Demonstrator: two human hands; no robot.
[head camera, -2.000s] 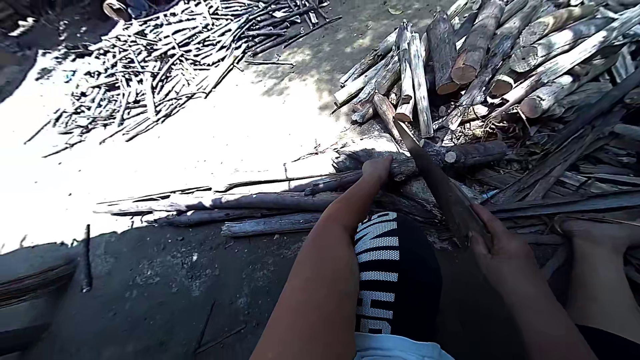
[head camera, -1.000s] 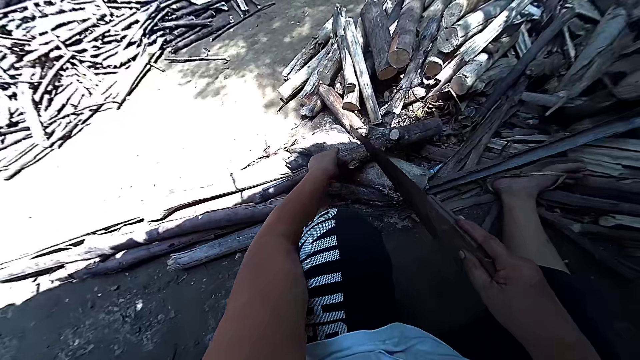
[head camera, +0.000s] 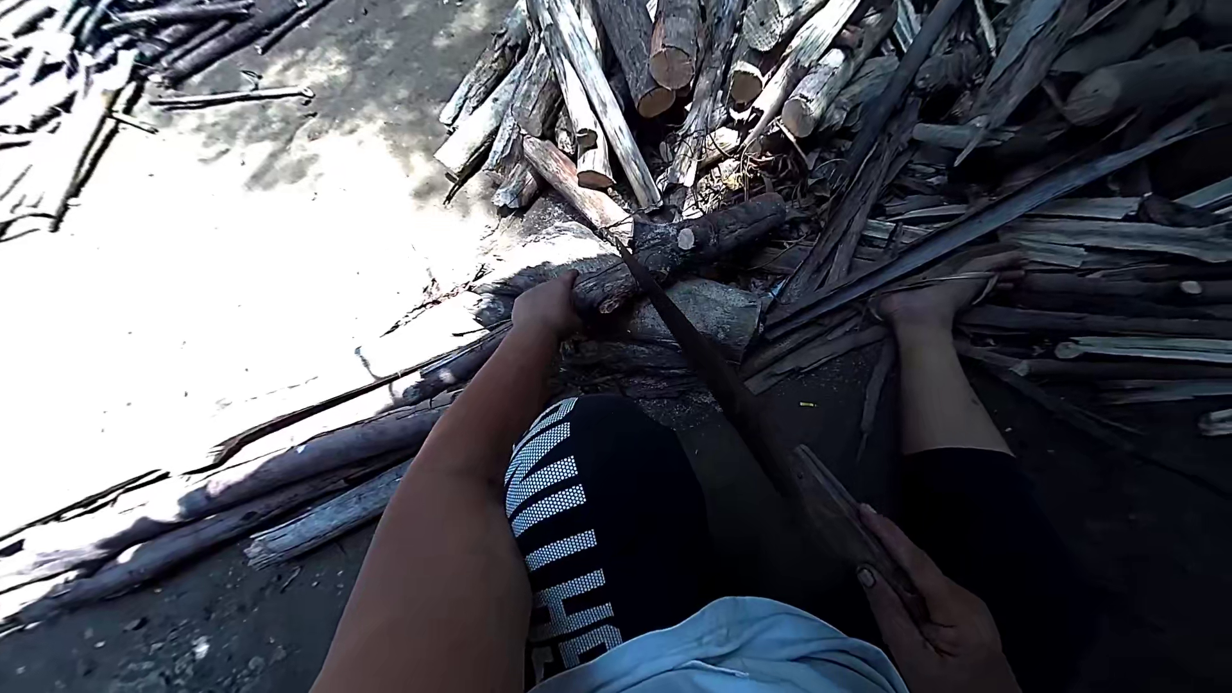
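Observation:
My left hand (head camera: 547, 306) is closed around the near end of a dark, bark-covered log (head camera: 712, 231) that lies across a thicker pale log (head camera: 707, 313). In my right hand (head camera: 929, 611) is the wooden handle of a handsaw (head camera: 717, 371), at the lower right. The saw's long dark blade slants up and left, its far part resting against the held log just right of my left hand. Whether the teeth have entered the wood cannot be made out. My bare foot (head camera: 929, 294) stands on the wood to the right of the blade.
Cut logs (head camera: 674, 53) are heaped beyond the held log. Split wood and long sticks (head camera: 1116, 241) cover the right side. Long poles (head camera: 318, 452) lie at the left, along sunlit ground. A pile of thin branches (head camera: 58, 106) is at the upper left.
The view has shifted right, so the branch pile sits nearer the left edge. Both hands keep their holds, and my right hand with the saw has drawn back toward my body.

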